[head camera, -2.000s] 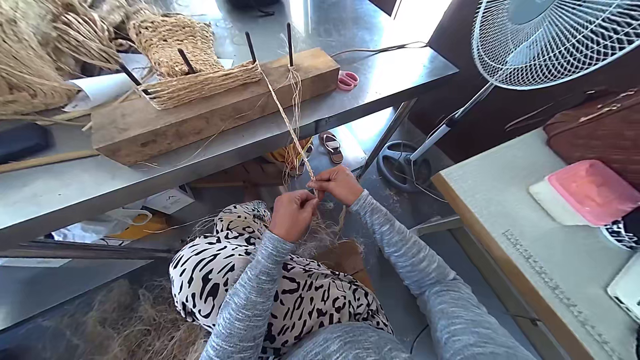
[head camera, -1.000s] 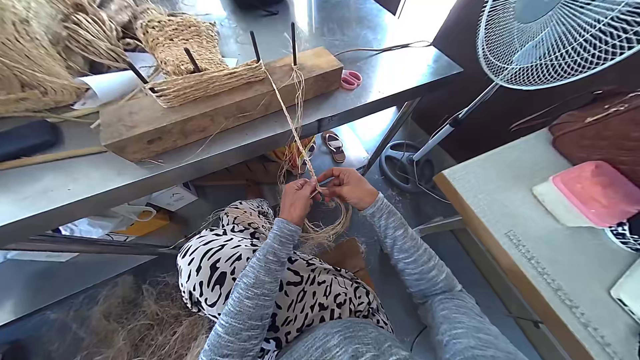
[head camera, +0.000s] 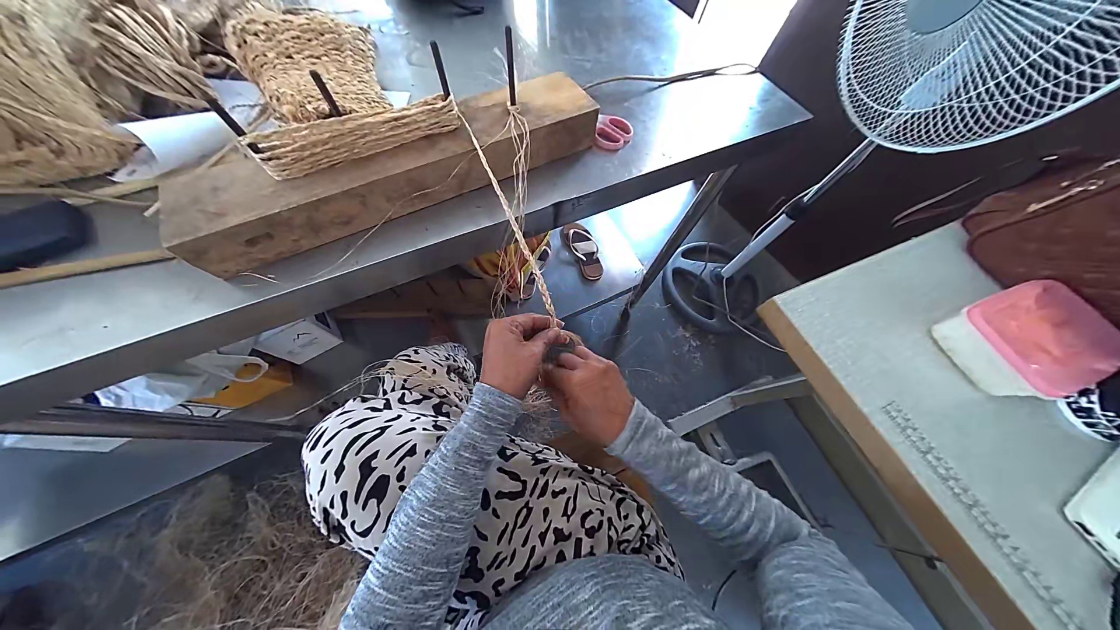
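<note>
A braided plant-fibre cord (head camera: 516, 229) runs down from a metal peg on a wooden block (head camera: 376, 197) to my hands above my lap. My left hand (head camera: 516, 357) pinches the lower end of the braid between thumb and fingers. Close against it on the right, my right hand (head camera: 588, 389) is closed on the fibre strands just below; the fingertips of both hands partly hide the work. Wound braid (head camera: 359, 138) stretches between the pegs at the block's left part. Loose thin fibres (head camera: 520, 144) hang from the rightmost peg (head camera: 510, 66).
Pink-handled scissors (head camera: 613, 132) lie by the block on the metal table (head camera: 709, 131). Fibre bundles (head camera: 52, 114) are heaped at upper left. A standing fan (head camera: 980, 70) is at upper right, above a side table (head camera: 927, 385) bearing a pink-lidded container (head camera: 1046, 337). Loose fibre (head camera: 254, 551) lies low at left.
The loop of loose fibre that hung below my right hand one second ago no longer shows as a loop. My right hand has turned and now sits lower beside my left.
</note>
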